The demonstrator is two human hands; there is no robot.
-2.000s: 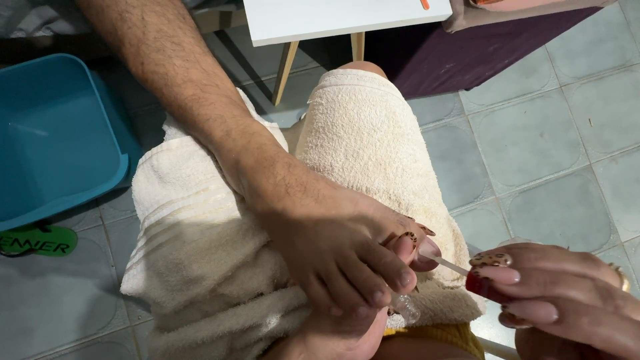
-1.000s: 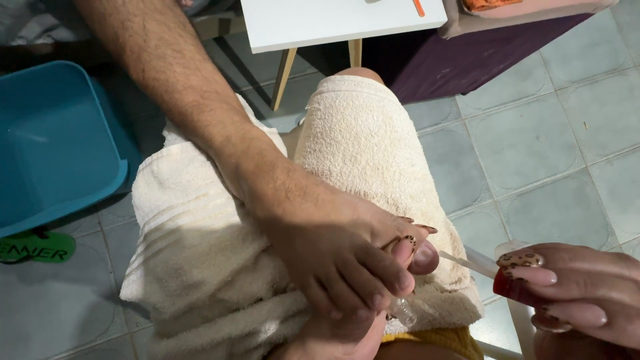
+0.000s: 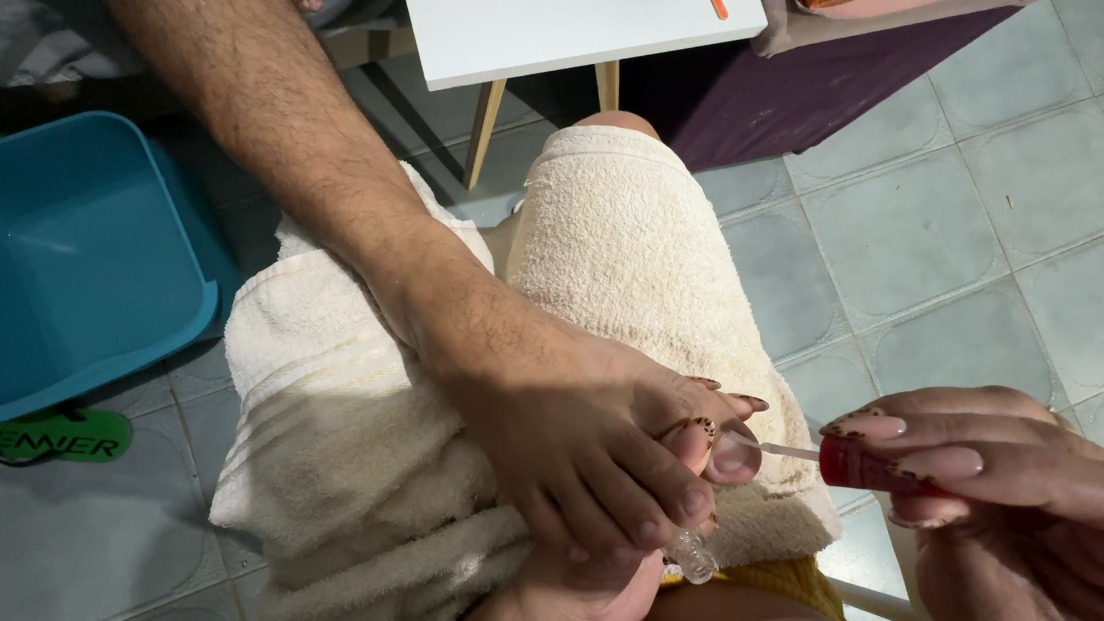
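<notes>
Another person's bare foot [image 3: 552, 388] rests on a cream towel [image 3: 630, 241] spread over my lap. My left hand [image 3: 578, 586] is beneath the toes, its fingertips around the big toe [image 3: 733, 453]; most of its palm is hidden by the foot. It also holds a small clear glass bottle [image 3: 693, 556], whose threaded neck sticks out below the toes. My right hand [image 3: 992, 466] grips the red cap [image 3: 862, 464] of a nail polish brush. The thin brush [image 3: 780, 450] points left, its tip at the big toenail. Both hands have long nails with leopard-print tips.
A teal plastic basin [image 3: 95, 259] stands at the left, with a green flip-flop [image 3: 73, 435] on the tiled floor [image 3: 914, 233] below it. Beyond the knee is a white table [image 3: 569, 34] on wooden legs, beside furniture with dark purple sides [image 3: 742, 95].
The brush tip has come back onto the big toenail; one second ago it was a little to the right of the toe. The foot and my left hand have stayed nearly in place.
</notes>
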